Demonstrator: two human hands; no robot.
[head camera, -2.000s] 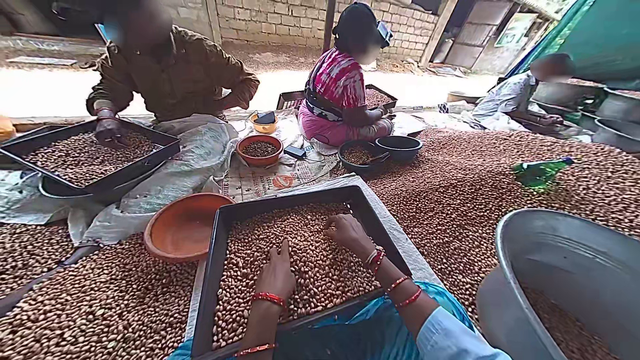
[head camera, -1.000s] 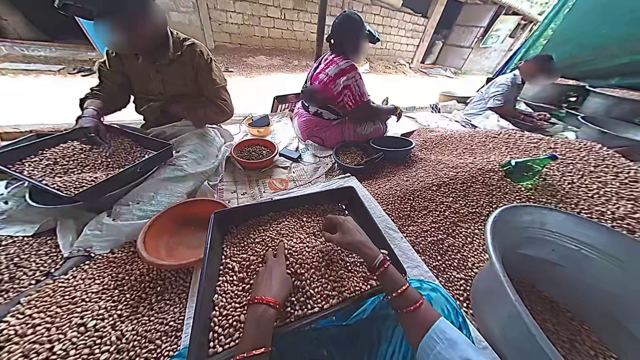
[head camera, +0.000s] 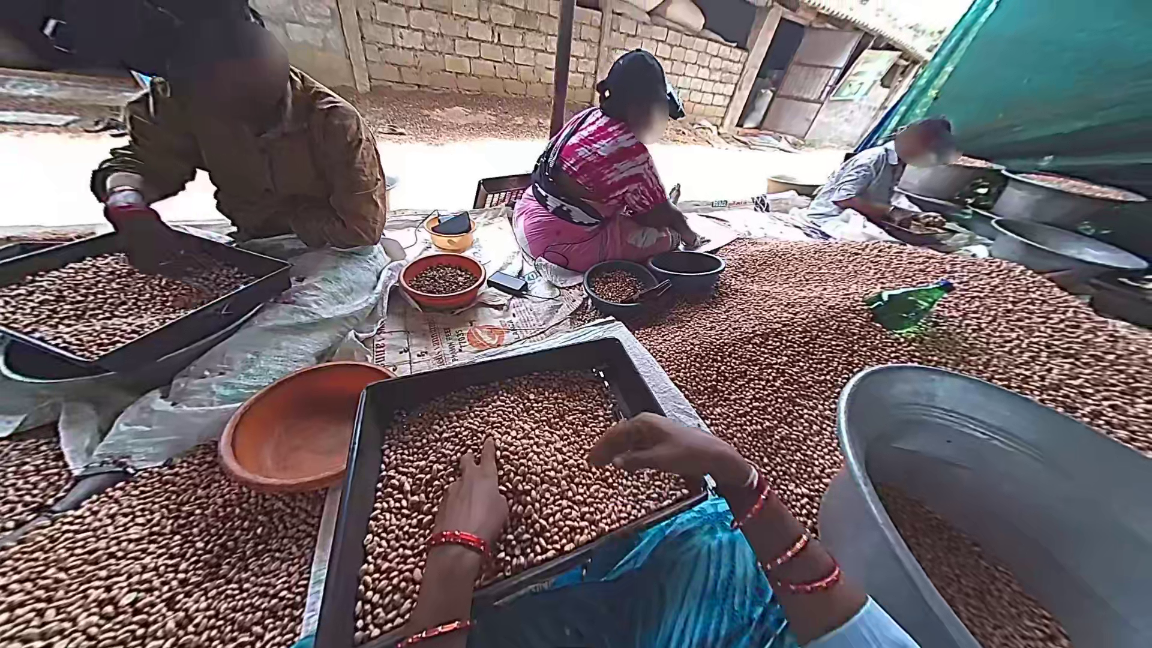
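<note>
A black rectangular tray (head camera: 360, 504) full of small brown nuts or seeds (head camera: 540, 468) lies in front of me on a pale board. My left hand (head camera: 472, 504) touches the nuts left of the middle, fingers spread and pointing away from me; whether any are pinched is not visible. Over the right part of the tray, my right hand (head camera: 652, 445) hangs just above the nuts, palm down with fingers bent, its fingertips partly hidden. Red bangles circle both wrists. At the tray's left edge rests an orange-brown bowl (head camera: 297, 432) with nothing visible inside.
A large metal tub (head camera: 990, 432) holding some nuts stands at the right. Heaps of nuts (head camera: 747, 396) surround me, with a green bottle piece (head camera: 907, 308) on one. Beyond are a red bowl (head camera: 443, 281), dark bowls (head camera: 687, 273) and three people; one works at another tray (head camera: 117, 360).
My right hand has moved back toward me, from the tray's far right part. The person at the left has leaned over their tray, and the middle person's arm has lowered.
</note>
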